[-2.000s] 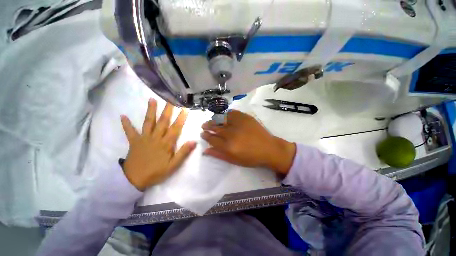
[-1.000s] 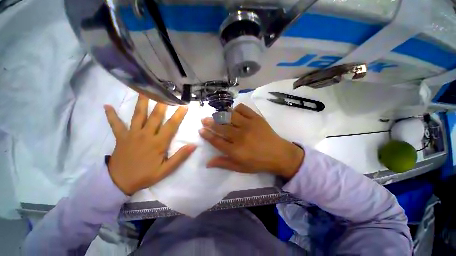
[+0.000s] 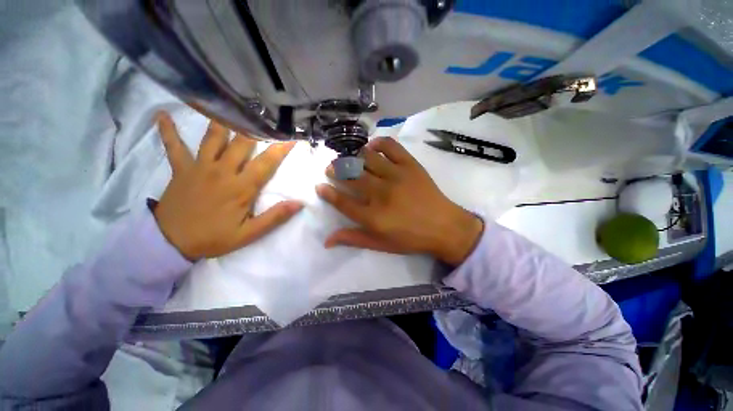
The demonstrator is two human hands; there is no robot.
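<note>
A white fabric panel (image 3: 281, 265) lies on the machine bed, one corner hanging over the table's front edge. My left hand (image 3: 217, 193) lies flat on it with fingers spread, left of the needle area. My right hand (image 3: 398, 205) rests on the fabric just right of the needle area, palm down, fingers bent, its fingertips partly behind the grey tension knob (image 3: 349, 167). The sewing machine head (image 3: 321, 48) stands above. The needle and presser foot are hidden by the head and glare.
Black thread snips (image 3: 471, 147) lie right of my right hand. A green fruit (image 3: 628, 238) and a round white item (image 3: 646, 201) sit at the right end. A measuring tape (image 3: 386, 307) runs along the front edge. More pale fabric (image 3: 48, 152) lies at left.
The view has moved closer to the machine. My left hand has shifted left with its fingers still spread. My right hand stays beside the needle area. The fabric corner has moved left.
</note>
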